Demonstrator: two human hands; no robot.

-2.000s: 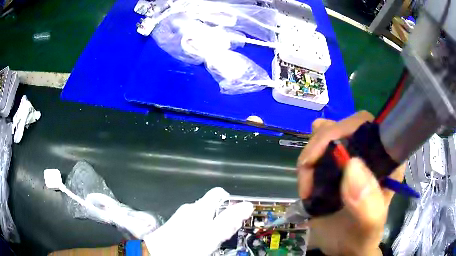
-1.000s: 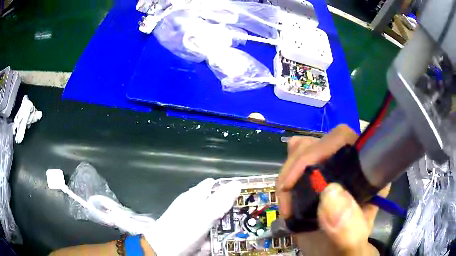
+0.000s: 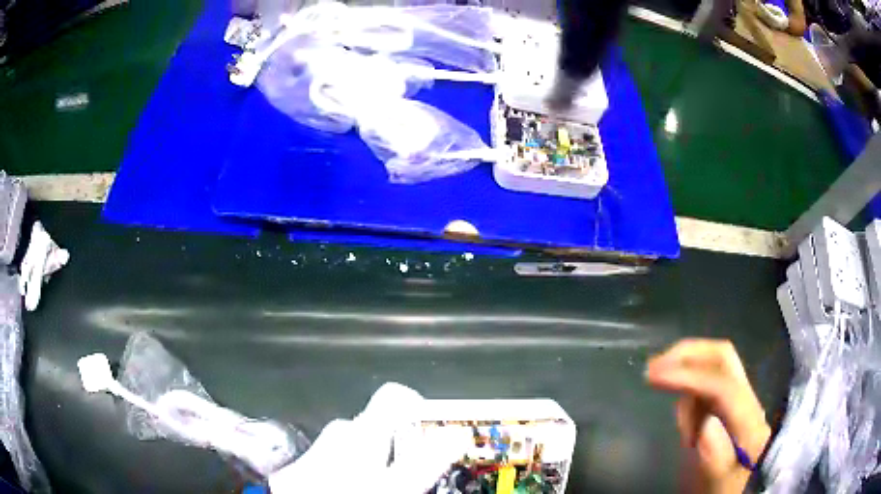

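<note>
An open white power strip housing point(image 3: 551, 419) lies at the bottom centre, with a circuit board, a yellow block and small coloured parts inside; its lower part is cut off by the picture edge. My left hand point(image 3: 362, 449), in a white glove, grips its left side. My bare right hand point(image 3: 713, 405) is to the right of the housing, away from it, fingers bent, with a thin blue pen or stick point(image 3: 742, 455) held in it. A dark blurred tool point(image 3: 587, 43) hangs at the top, over the far strips.
A blue sheet point(image 3: 319, 188) beyond holds white strips, one open point(image 3: 551, 183), and bagged cords point(image 3: 415, 135). A slim silver tool point(image 3: 570, 269) lies at its edge. A bagged cord with a plug point(image 3: 96, 373) lies left. Piled strips point(image 3: 833, 265) stand right; crumpled white cloth point(image 3: 41, 262) left.
My right hand has let go of the hand tool and moved right; the tool now hangs blurred farther up. My left hand still holds the housing, which sits a little lower in the picture.
</note>
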